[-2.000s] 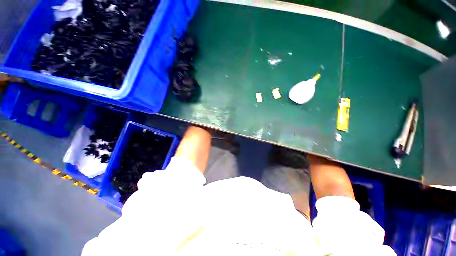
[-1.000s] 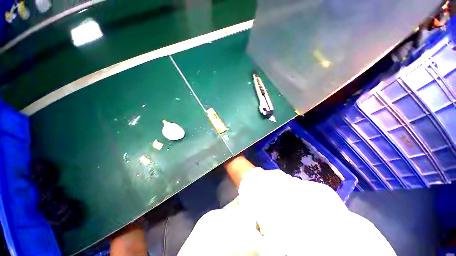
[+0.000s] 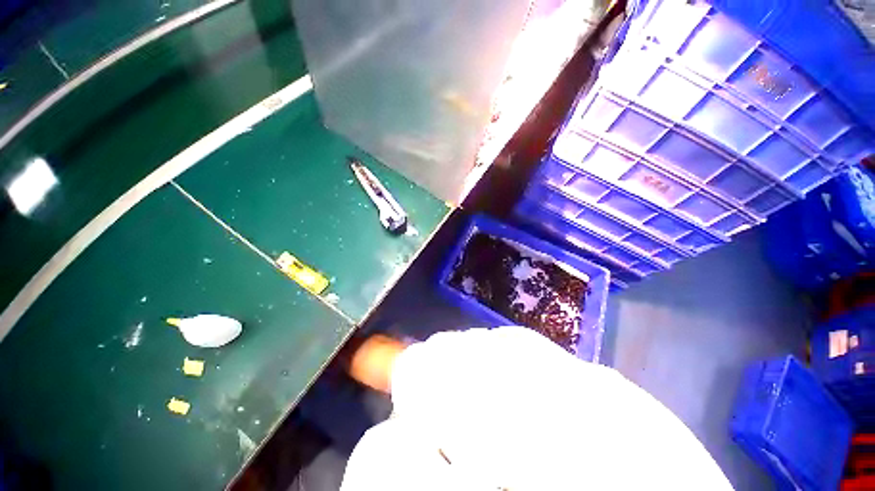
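A white squeeze bottle (image 3: 211, 331) with a yellow tip lies on the green bench. Two small pale yellow squares (image 3: 193, 367) lie near it. A narrow yellow item (image 3: 303, 273) lies by the bench seam. A utility knife (image 3: 380, 198) lies near the grey panel. My right forearm, in a white sleeve, reaches under the bench edge, and the hand itself is hidden there. My left hand is not in view.
A grey metal panel (image 3: 403, 86) stands at the bench's far end. A low blue crate (image 3: 594, 316) with small dark parts is below the edge, right of my arm. Large ribbed blue crates (image 3: 662, 144) stand behind it. More blue crates (image 3: 792, 422) are at far right.
The view has swung to the right. The large blue crate of black pieces and my left arm have left the picture; more of the right-hand crates shows. The bench items appear unmoved on the bench.
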